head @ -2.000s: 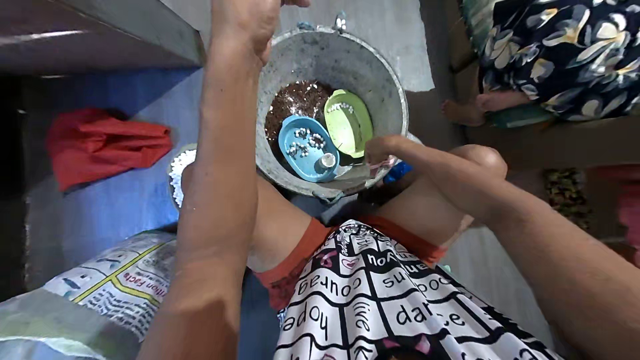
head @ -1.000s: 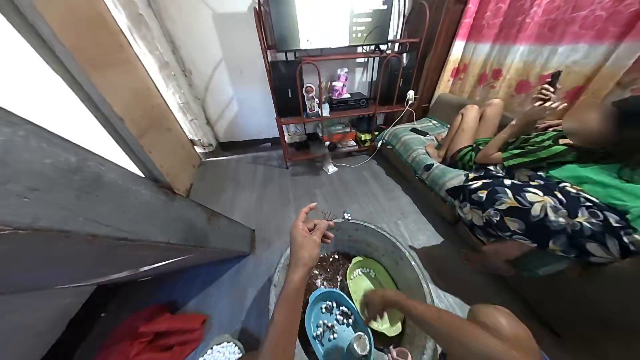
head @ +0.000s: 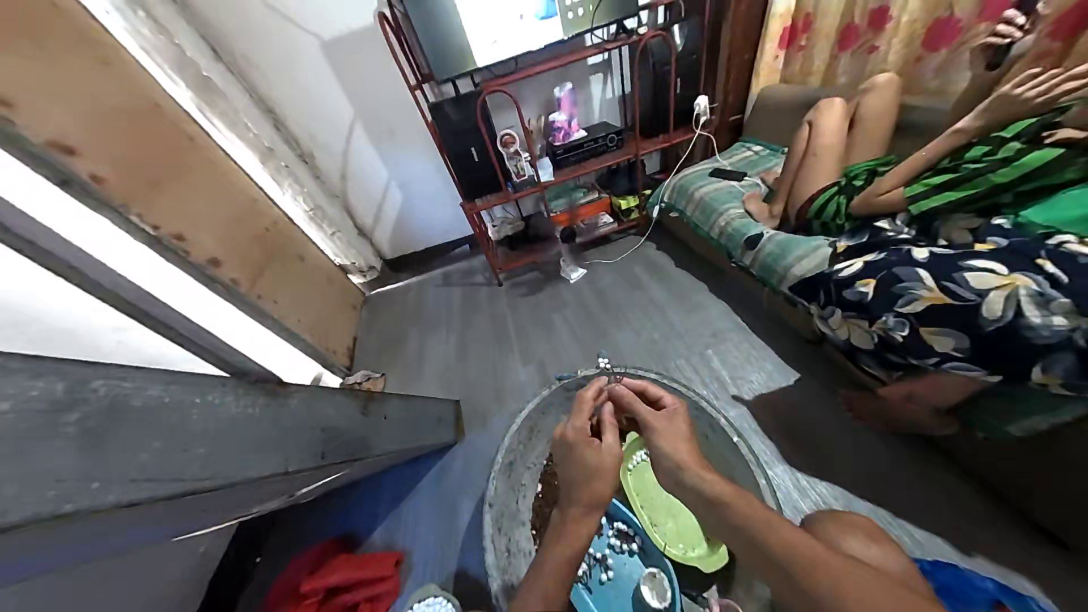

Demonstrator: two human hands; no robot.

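Observation:
Above the far rim of a large round grey tub (head: 501, 493), my left hand (head: 588, 450) and my right hand (head: 667, 429) meet at the fingertips. Between them they pinch a small thin dark piece with white beads (head: 604, 363) at its top; its exact kind is unclear. Inside the tub, a blue plastic tray (head: 625, 565) holds clusters of white and dark beads and a small round container (head: 654, 586). Beside it lies a light green tray (head: 667, 514) with a few white beads. Dark brown loose material (head: 544, 501) shows at the tub's left side.
A bowl of white pieces (head: 432, 602) and a red cloth (head: 353, 582) are at the lower left. A grey panel (head: 255, 433) juts in from the left. People lie on the sofa (head: 722, 200) at the right. A metal rack (head: 510, 200) with a television stands ahead.
My right hand has moved up from the green tray to meet my left hand at the small beaded piece. The view has tilted up strongly since the oldest frame.

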